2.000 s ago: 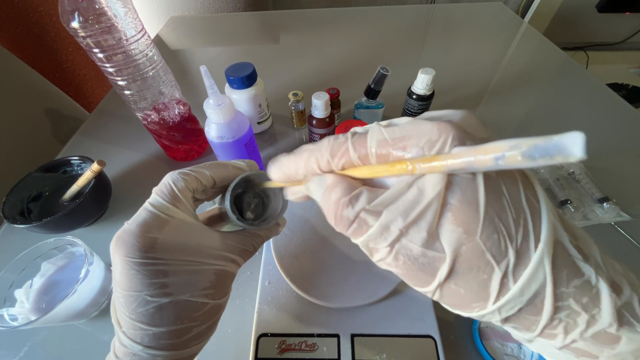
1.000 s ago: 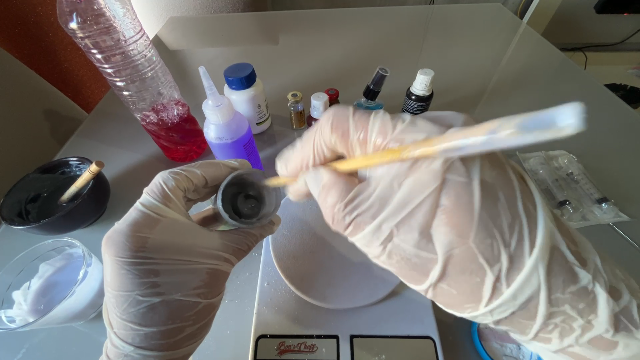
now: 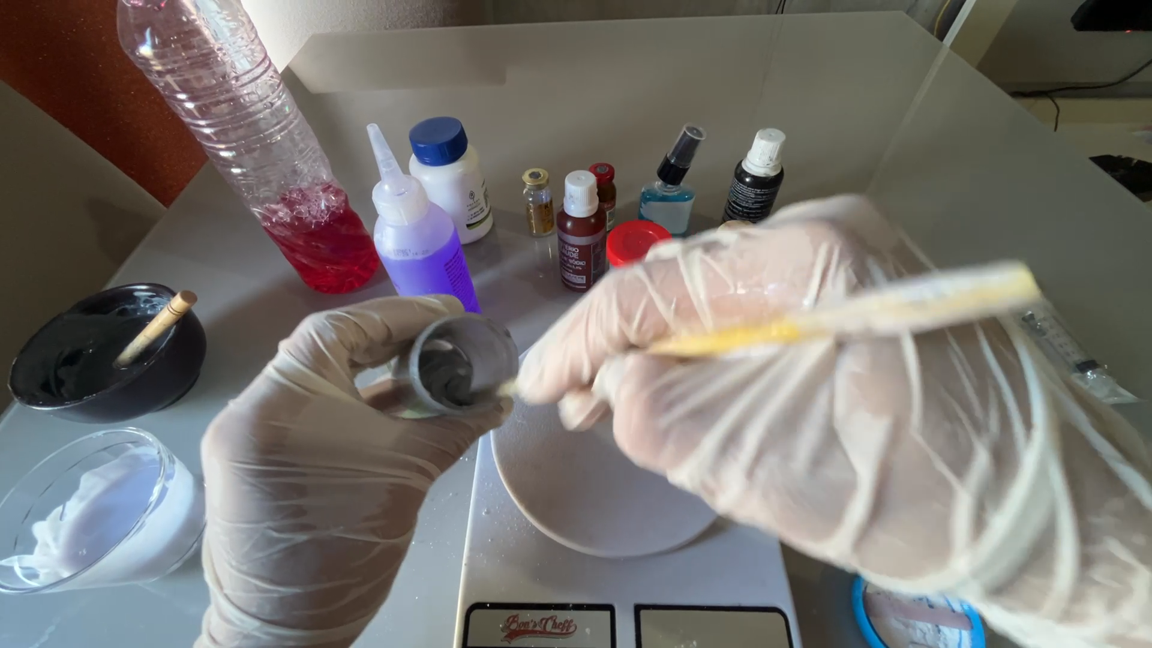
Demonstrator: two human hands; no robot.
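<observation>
My left hand (image 3: 333,450), in a pale translucent glove, grips a small clear cup (image 3: 461,364) tilted towards me, with dark grey matter inside. My right hand (image 3: 765,378), gloved alike, pinches a thin yellowish stick (image 3: 846,319) between thumb and fingers. The stick's low end reaches the cup's right rim; its wide whitish end points up to the right. Both hands are above a white kitchen scale (image 3: 522,549) with a round plate (image 3: 612,486). Just behind the left hand stands a dropper-tipped bottle of violet liquid (image 3: 423,243).
A plastic bottle with red liquid (image 3: 315,238), a black bowl (image 3: 108,360) with a wooden stick and a glass bowl of white matter (image 3: 99,517) stand left. Several small bottles, including a brown one (image 3: 580,238), stand behind. Packaged syringes (image 3: 1071,351) and a blue-rimmed round object (image 3: 918,616) are at right.
The stick's low end has moved from the cup's mouth to its right rim. A small red lid, hidden a second ago behind my right hand, shows again.
</observation>
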